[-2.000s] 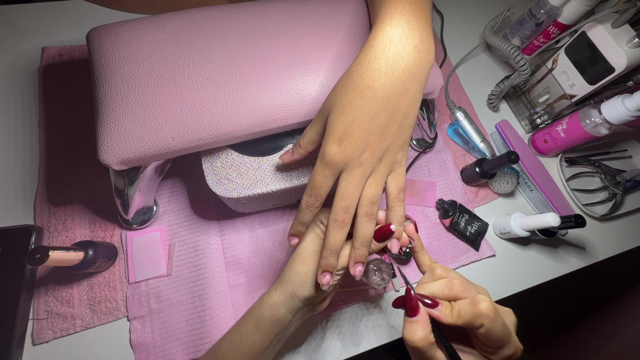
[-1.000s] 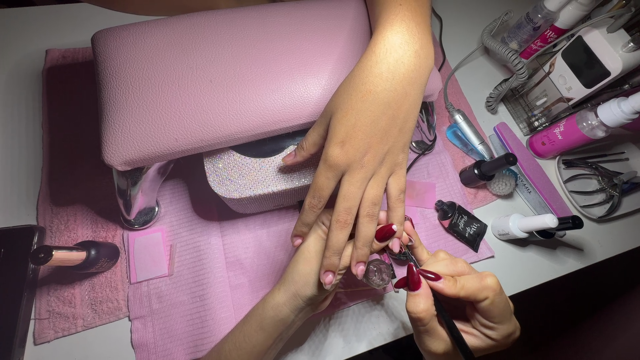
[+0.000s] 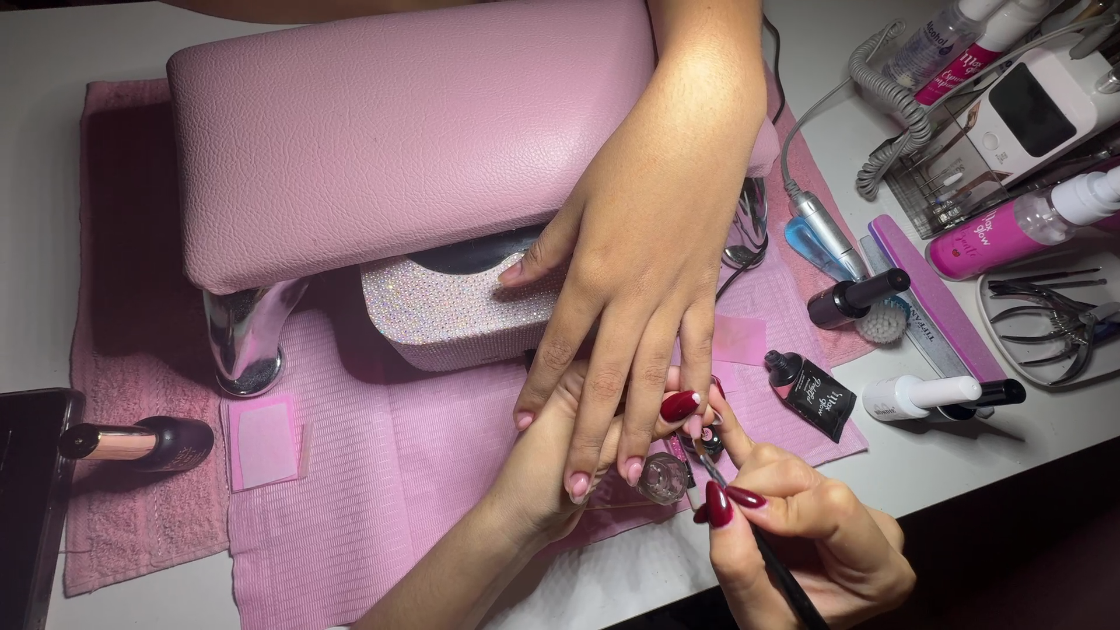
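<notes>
My left hand (image 3: 547, 472) comes from the bottom and lies beneath the fingers of another person's hand (image 3: 652, 236), its dark red thumbnail beside that hand's little finger, which it holds. Pinched in my right hand (image 3: 805, 525) is a thin black-handled nail brush (image 3: 774, 560); its tip meets the little finger's nail, though the exact contact is hard to see. Just left of the brush stands a small clear glass jar (image 3: 663, 479). A black tube (image 3: 811, 395), its cap off, rests on the pink towel to the right.
A pink armrest (image 3: 402, 131) on chrome legs stands over a rhinestone-covered device (image 3: 455, 306). At right are a nail drill handpiece (image 3: 827, 232), a purple nail file (image 3: 932, 297), polish bottles and a tray of nippers (image 3: 1050, 381). A dark polish bottle (image 3: 175, 444) and a phone (image 3: 35, 490) lie left.
The brush in my right hand has tilted a little, and its fingers have shifted slightly. My left hand keeps its hold on the other person's finger.
</notes>
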